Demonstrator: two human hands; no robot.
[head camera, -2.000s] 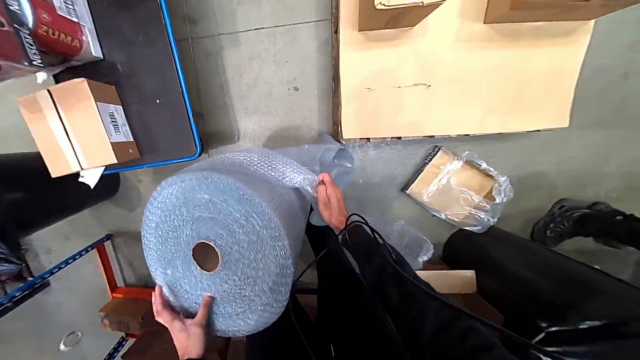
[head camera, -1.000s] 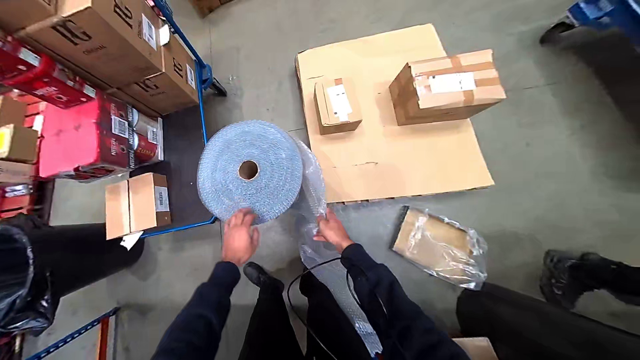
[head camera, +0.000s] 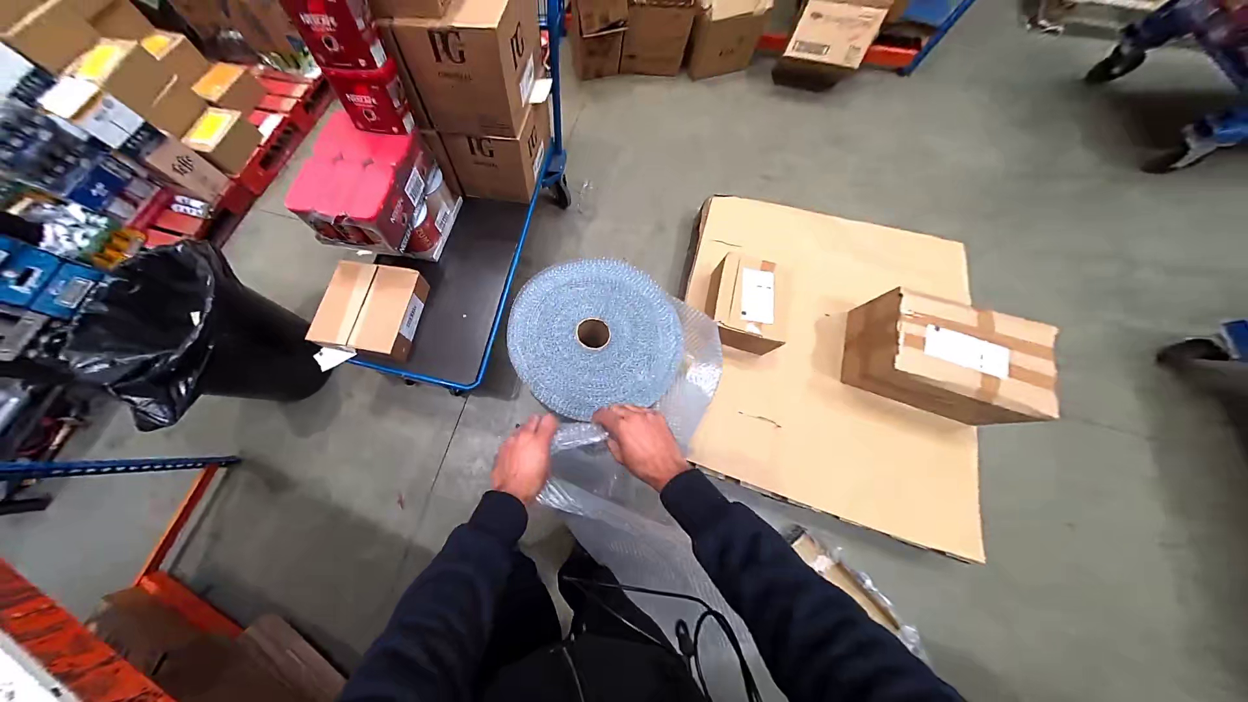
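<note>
A large roll of bubble wrap (head camera: 546, 341) with a cardboard core stands on end on the floor at the centre. A loose length of its clear wrap (head camera: 634, 526) runs from the roll's right side down past my legs. Just below the roll, both hands grip a bunched edge of that wrap: my left hand (head camera: 525, 456) at its left end, my right hand (head camera: 643, 444) at its right end, close to the roll. A flat cardboard item partly in clear plastic (head camera: 848, 580) lies on the floor at lower right, partly hidden by my right sleeve.
To the right, a cardboard sheet (head camera: 829, 478) holds a small carton (head camera: 731, 302) and a larger taped carton (head camera: 877, 341). A blue-edged flat cart (head camera: 458, 302) with boxes stands left, beside a bin with a black liner (head camera: 263, 341). Black cables hang over my lap.
My left hand has left the roll's side and now holds the wrap near my right hand. The wrap between my hands is bunched. The view has shifted, showing more of the floor ahead.
</note>
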